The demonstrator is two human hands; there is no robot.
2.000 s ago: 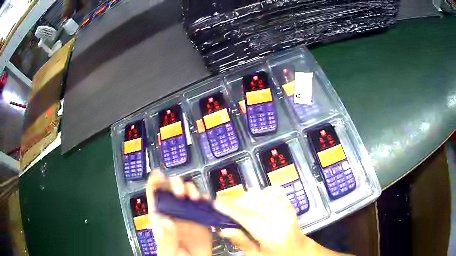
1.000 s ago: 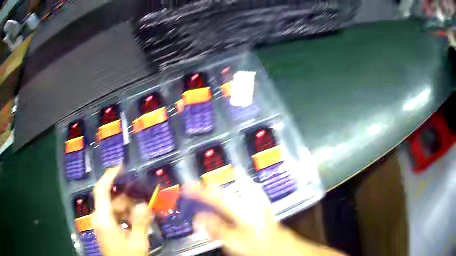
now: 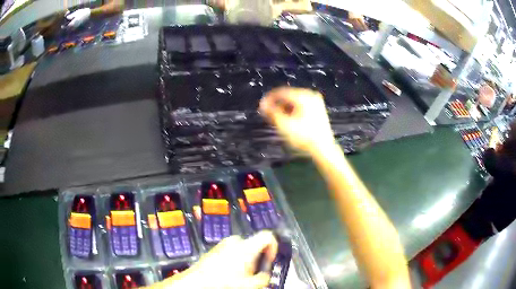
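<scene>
A clear blister tray [image 3: 148, 193] holds feature phones [image 3: 172, 226] face up, with dark tops, orange bands and purple keypads. The picture's lower edge cuts off its front row. My left hand [image 3: 243, 261] is at the tray's right part, closed on a dark phone [image 3: 281, 261] held tilted; the grip is partly blurred. My right hand [image 3: 297, 115] is over the front of the tall stack of black blister trays [image 3: 237, 132]. Its fingers are curled and blurred; I cannot tell whether it holds anything.
The black stack stands behind the clear tray on a dark grey surface [image 3: 85, 132]. The green bench top [image 3: 362, 186] curves around at right. A red stool [image 3: 447, 254] and a person's dark sleeve [image 3: 501, 186] are at lower right. More phone trays [image 3: 472, 138] lie at far right.
The view has tilted up, showing the stack's top. My right hand has moved from the clear tray to the black stack. The white label over the back-right phone is no longer there.
</scene>
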